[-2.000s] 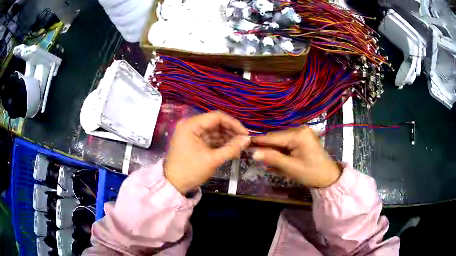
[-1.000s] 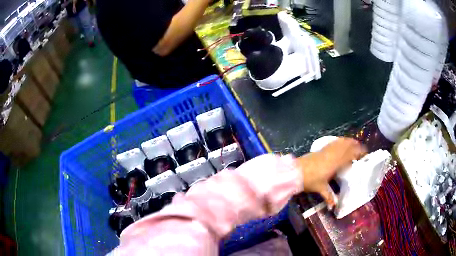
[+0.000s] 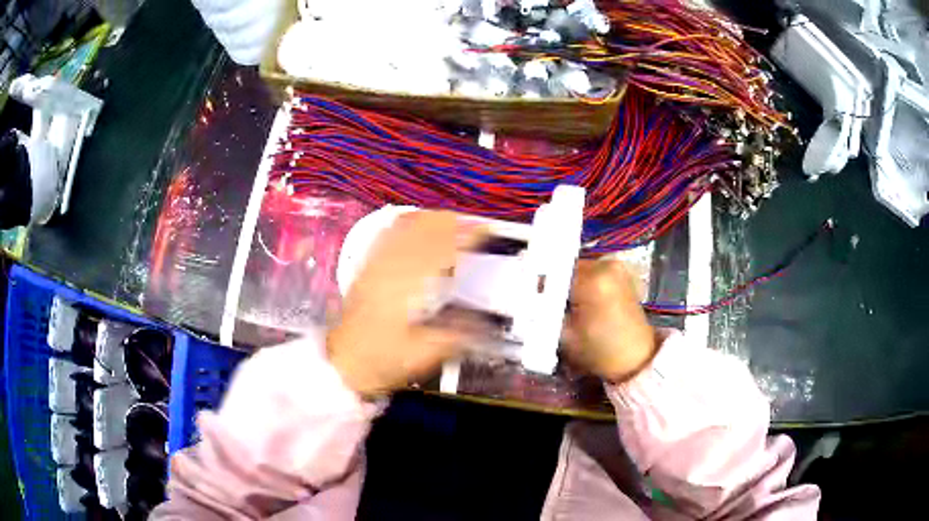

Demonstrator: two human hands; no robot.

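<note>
A white bracket (image 3: pixel 551 280) with a round white shell (image 3: pixel 369 244) is between my hands above the near bench. My left hand (image 3: pixel 402 305) is blurred and grips the unit around its middle, over part of the shell. My right hand (image 3: pixel 609 321) is behind the bracket's upright plate at its right side, fingers partly hidden. A thin red-and-blue wire lead (image 3: pixel 728 301) runs from my right hand to the right across the bench. What my right fingers hold behind the plate is partly hidden.
A bundle of red-and-blue leads (image 3: pixel 438 158) lies beyond my hands. Behind it stands a carton (image 3: pixel 448 105) of white parts and wired metallic parts. A blue crate (image 3: pixel 181 392) of units is lower left. White housings (image 3: pixel 830 97) lie upper right; an assembled unit (image 3: pixel 56 153) is far left.
The view has swung from the crate back to the bench. The white unit has left its place beside the leads and is now between both my hands.
</note>
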